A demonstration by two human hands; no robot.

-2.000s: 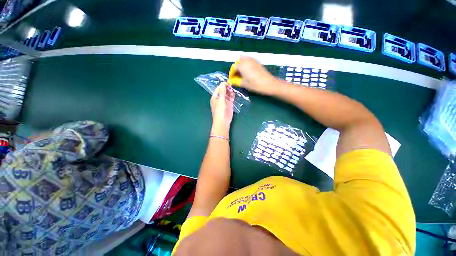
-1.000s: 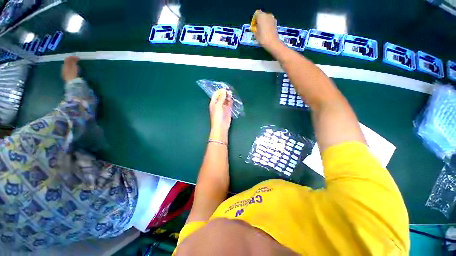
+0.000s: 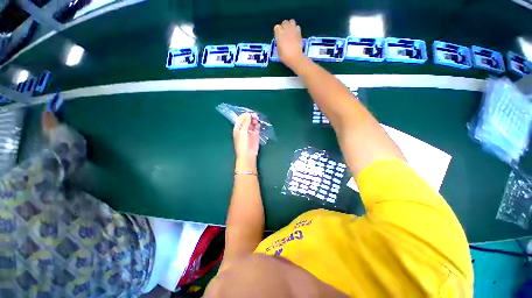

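Note:
My left hand (image 3: 247,132) holds a shiny clear carrier sheet (image 3: 232,109) above the green work surface. My right hand (image 3: 288,42) reaches over the belt and covers much of one electronic unit (image 3: 276,57) in the row; its fingertips are too small to tell whether it holds a white piece. More blue-rimmed units stand on both sides, such as one right of the hand (image 3: 326,49). A pad sheet with dense white pieces (image 3: 315,174) lies near my body. A second pad sheet (image 3: 319,114) is partly hidden by my right forearm.
A white paper sheet (image 3: 417,156) lies right, partly under my right arm. A stack of clear packs (image 3: 503,119) and a crumpled clear bag (image 3: 515,199) lie far right. A pale strip (image 3: 175,85) borders the dark belt. At left, another person's patterned sleeve (image 3: 70,152) reaches toward the strip.
My right hand has gone from the clear sheet at my left hand out to the units on the belt. The other person's arm has reached forward, now with a blue-rimmed item at the hand.

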